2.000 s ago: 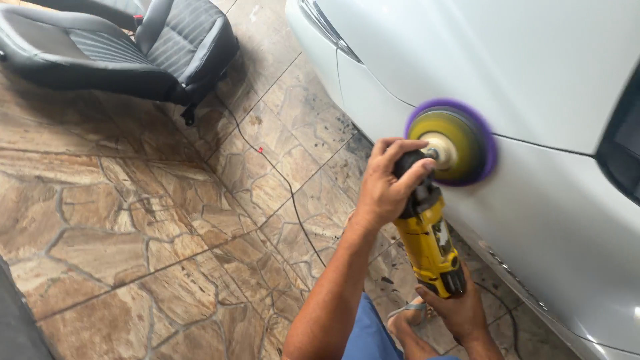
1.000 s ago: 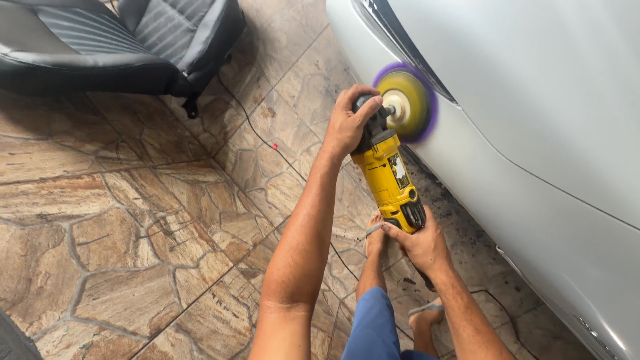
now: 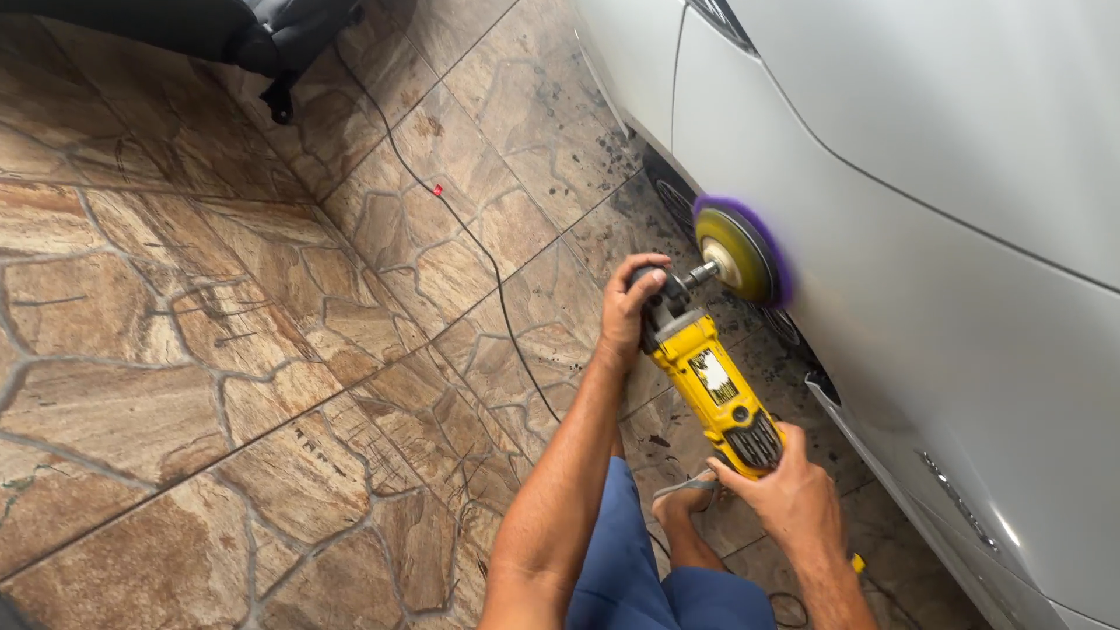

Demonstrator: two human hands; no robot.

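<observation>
A yellow and black rotary polisher [image 3: 717, 394] is held between both of my hands. My left hand [image 3: 632, 302] grips the black head end, close to the metal spindle. Around the rear end of the yellow body my right hand [image 3: 792, 490] is closed. The round polishing pad [image 3: 744, 252], yellow-green with a blurred purple rim, stands edge-on against the silver-white car body panel [image 3: 884, 289], below a panel seam. Its face toward the car is hidden.
A black cord [image 3: 499, 271] with a red tag crosses the stone-patterned tile floor [image 3: 297, 420]. Part of a dark car seat [image 3: 254, 39] is at the upper left. A car wheel [image 3: 674, 197] shows under the body edge. My sandalled foot [image 3: 687, 497] is below the polisher.
The pad was beside the car's light two seconds and one second ago at different spots; now it rests lower on the panel, away from the light. Both hands have kept hold of the polisher.
</observation>
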